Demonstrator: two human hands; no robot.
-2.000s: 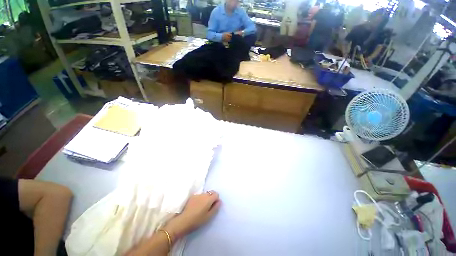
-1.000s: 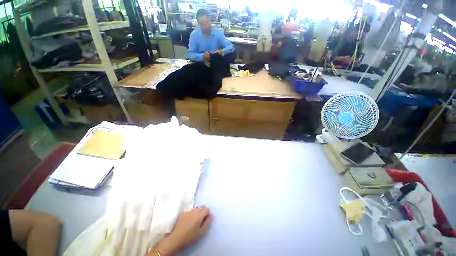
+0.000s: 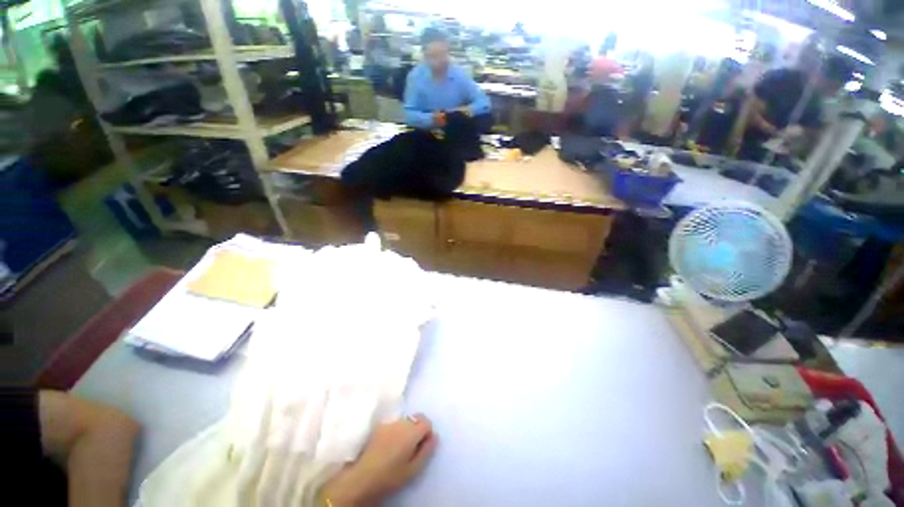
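Note:
A cream-white garment (image 3: 332,347) lies lengthwise on the pale table (image 3: 555,396), with long folds at its near end. Its middle is washed out by glare. My left hand (image 3: 398,454), as it seems from the forearm coming in from the lower left, rests palm down at the garment's right edge, fingers loosely curled. Its underside is hidden, so I cannot tell whether it grips cloth. The picture's bottom edge cuts off the forearm. My right hand is not in view.
A black-sleeved person's bent arm (image 3: 94,446) is at the lower left. Papers (image 3: 188,322) with a tan sheet lie left of the garment. A fan (image 3: 732,253), phone (image 3: 745,332), case (image 3: 763,389) and looped cord (image 3: 732,454) are right. A person in blue (image 3: 443,94) handles black cloth (image 3: 411,163) behind.
The camera view has shifted, first left-down and then back right. The hand stays at the garment's right edge, and the garment lies much the same.

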